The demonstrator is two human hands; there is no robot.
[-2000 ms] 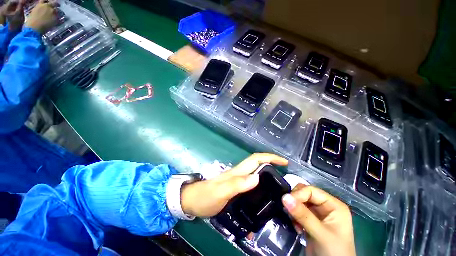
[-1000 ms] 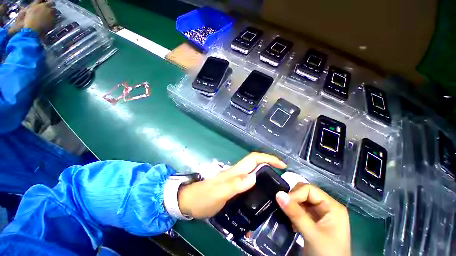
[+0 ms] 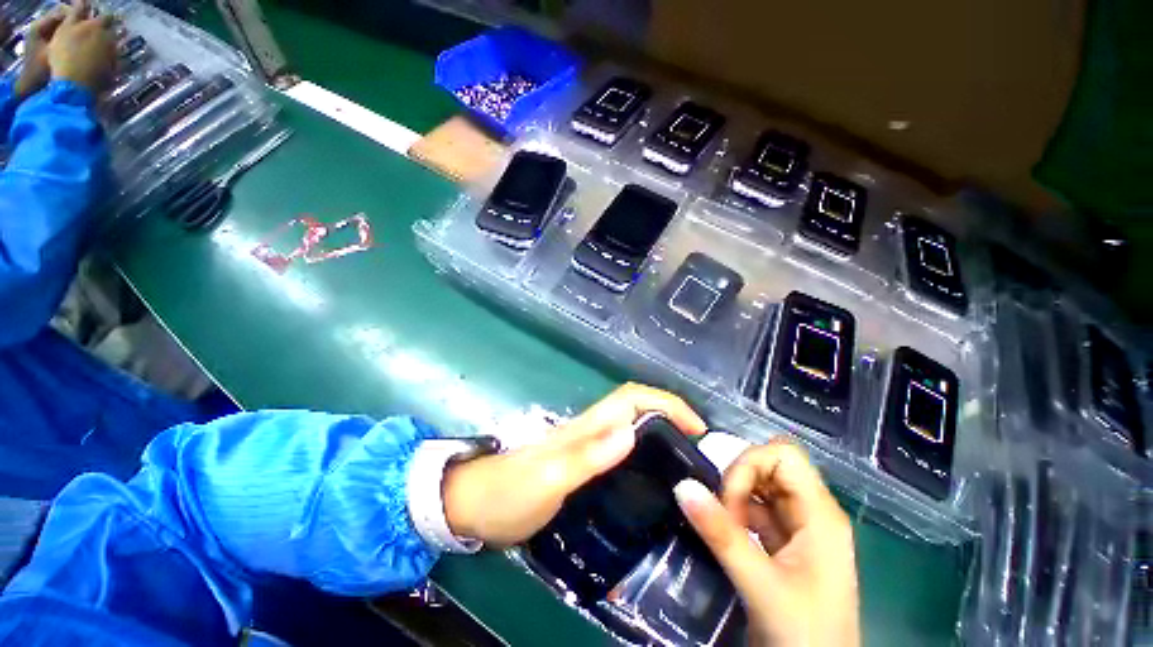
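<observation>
My left hand (image 3: 544, 478), bare with a white band at the wrist, holds a black handheld device (image 3: 632, 487) at the lower middle. My thumb lies along its upper left side. My right hand (image 3: 784, 544) is at the device's right edge, thumb at its face and fingers curled. Part of a white wipe (image 3: 723, 450) shows behind my right fingers. Beneath the device, a sheet with glossy black panels (image 3: 683, 594) lies at the bench edge. The device's underside is hidden.
A clear blister tray (image 3: 594, 310) holds two rows of devices ahead. A blue parts bin (image 3: 506, 76) stands behind it. Scissors (image 3: 221, 183) and reddish frames (image 3: 331, 240) lie left on the green bench (image 3: 379, 341). A blue-sleeved person (image 3: 57, 190) works at left. Stacked trays (image 3: 1043, 544) stand at right.
The view has shifted slightly, so the tray and bin appear further left. My right thumb has moved up along the device's edge. The left hand still holds the device.
</observation>
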